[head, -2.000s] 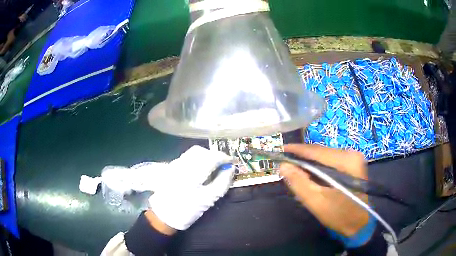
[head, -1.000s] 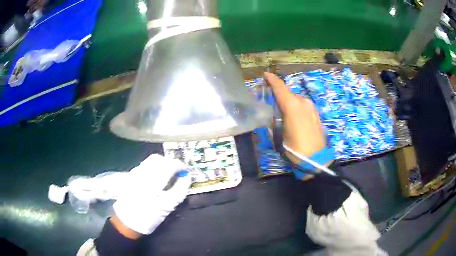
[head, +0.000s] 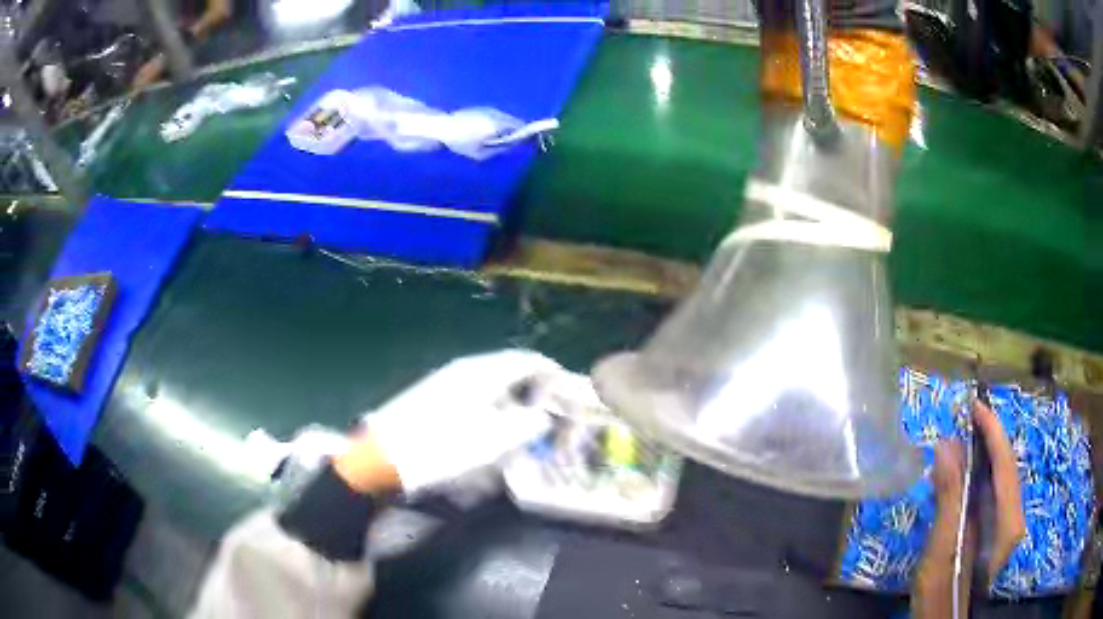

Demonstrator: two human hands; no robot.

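The white plastic housing with the circuit board (head: 653,508) lies on the dark mat, blurred, with a yellow-green patch on the board. My left hand (head: 472,417), in a white glove, reaches over its upper left part; whether the fingers hold anything is blurred. My right hand (head: 974,520), bare and cut off by the bottom edge, is over the component box of blue parts (head: 1052,472). It holds the soldering iron (head: 980,397), whose dark end points up, with the pale tube (head: 964,514) alongside. Bagged cable (head: 309,445) trails left of the housing, partly behind my left wrist.
The clear extraction hood (head: 774,351) hangs between the housing and component box, orange tape above it. Blue sheets (head: 399,157) with a bagged cable (head: 423,127) lie on the green belt (head: 605,206). A small box of blue parts (head: 69,333) is far left. People's arms show top left.
The view has swung left, so hood and component box sit farther right. My left hand has moved to the housing's upper part, its fingers more outstretched. My right hand remains at the component box.
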